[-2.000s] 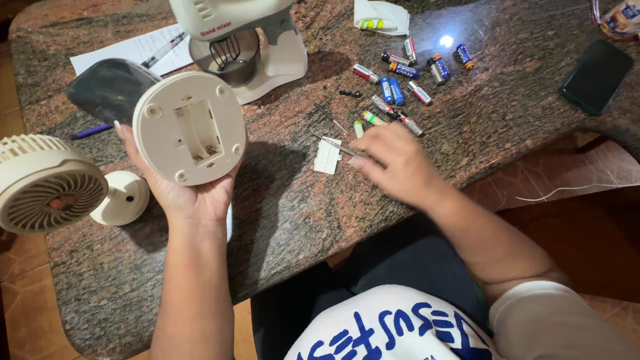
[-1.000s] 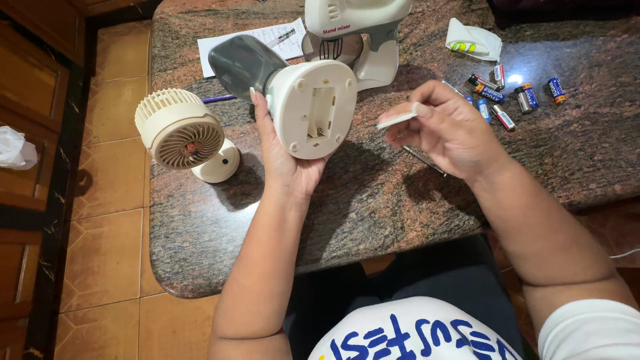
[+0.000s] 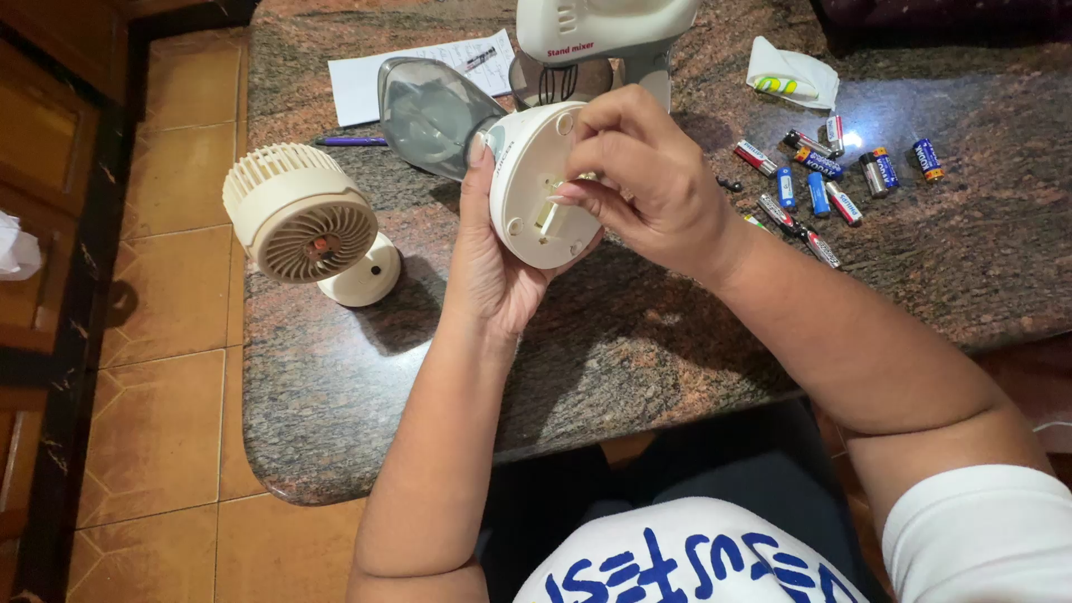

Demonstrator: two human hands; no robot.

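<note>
My left hand grips a small white appliance with a translucent grey container, its round base turned toward me. My right hand is at that base, its thumb and forefinger pinching the white battery cover over the battery compartment. The cover is tilted and largely hidden by my fingers, so whether it is seated cannot be told. Loose batteries, several of them, lie on the granite countertop to the right of my right hand.
A cream fan stands at the left. Behind my hands are a toy-like stand mixer, a paper sheet and a purple pen. A crumpled white wrapper lies beyond the batteries. The countertop's rounded edge is near my left forearm.
My right hand has brought the battery cover to the appliance's base; one second ago it held the cover apart from it. Two seconds ago the cover lay on the countertop. The view has shifted left.
</note>
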